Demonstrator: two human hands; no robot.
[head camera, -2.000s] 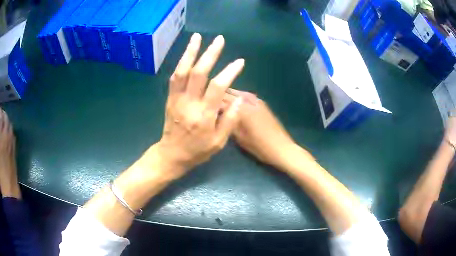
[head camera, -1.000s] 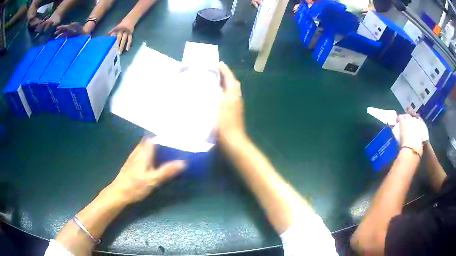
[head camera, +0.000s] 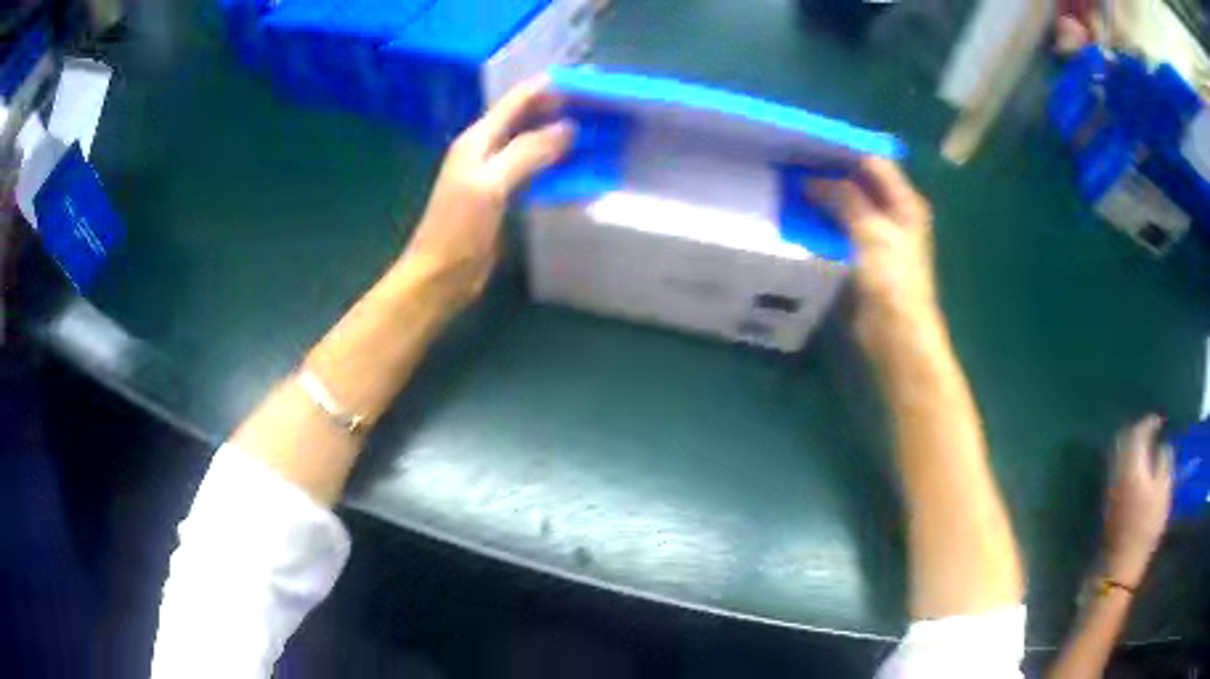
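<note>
A blue-and-white carton (head camera: 683, 272) lies in front of me on the dark-green table, its white long side with small dark print facing me. Its lid panel (head camera: 723, 117) is partly raised along the far side, and blue side flaps are folded in at both short ends over a white inside. My left hand (head camera: 494, 186) grips the lid and the left end. My right hand (head camera: 886, 232) grips the right end, with fingers at the right side flap and the lid's corner. The picture is slightly blurred.
Closed cartons (head camera: 438, 53) stand in a row at the far left. An open carton (head camera: 77, 212) is at the left edge. A pale upright strip (head camera: 995, 93) and more cartons (head camera: 1128, 173) are at the far right. Another person's hand (head camera: 1139, 497) is at the lower right by a blue carton.
The carton has turned so its white long side faces me. Its lid has come down partly and the side flaps are folded in. Both hands have moved to its two ends.
</note>
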